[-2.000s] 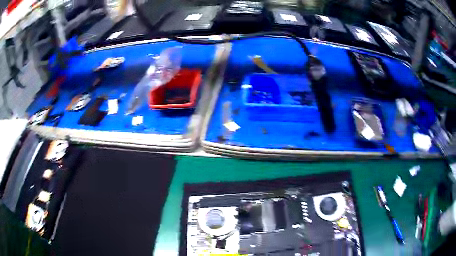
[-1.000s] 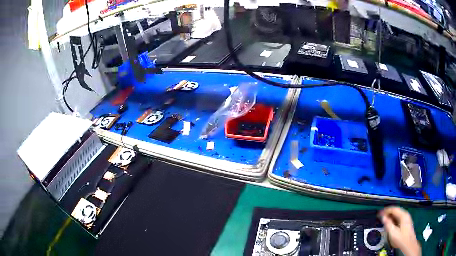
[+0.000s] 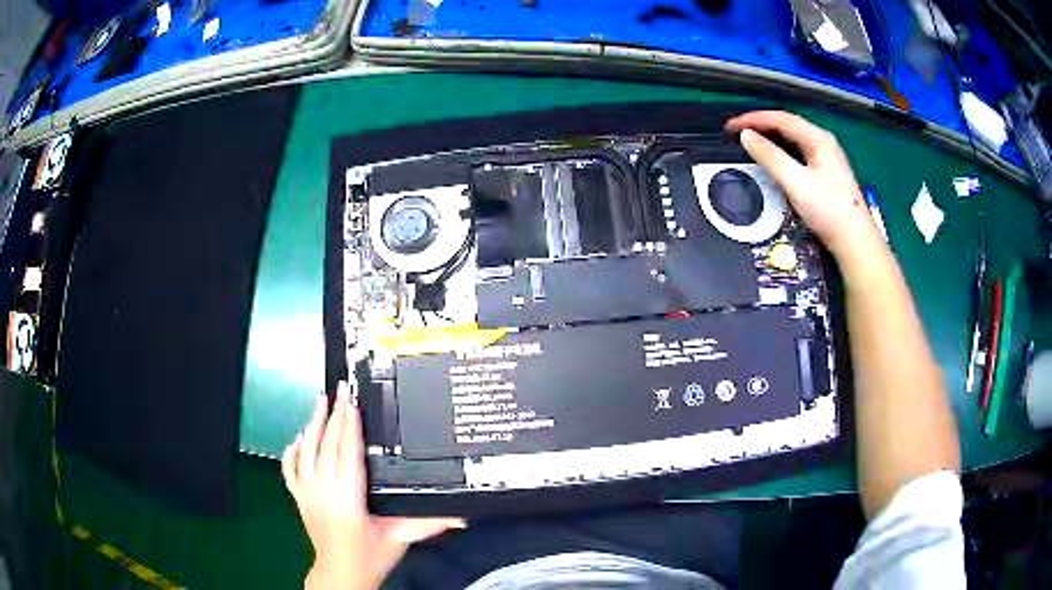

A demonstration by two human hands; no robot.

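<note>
An opened laptop base (image 3: 600, 288) lies on a black foam mat in front of me, with its inside facing up. A wide black battery pack (image 3: 600, 386) with white print runs along its near edge. A round fan sits near each far corner, and a yellow strip (image 3: 444, 338) lies at the battery's upper left. My left hand (image 3: 335, 490) rests at the near left corner, fingers along the side edge and thumb along the near edge. My right hand (image 3: 813, 184) is at the far right corner, with its fingertips on the far edge.
A black mat (image 3: 173, 288) lies to the left, with loose fans at the far left edge. Pens (image 3: 994, 346) and white scraps (image 3: 926, 213) lie on the green bench at right. Blue-lined trays (image 3: 485, 23) stand behind. A yellow floor line shows at lower left.
The view has turned down to the laptop base, which now shows whole. My left hand has come into view at its left edge. My right hand was above the right fan and is now on the far right corner.
</note>
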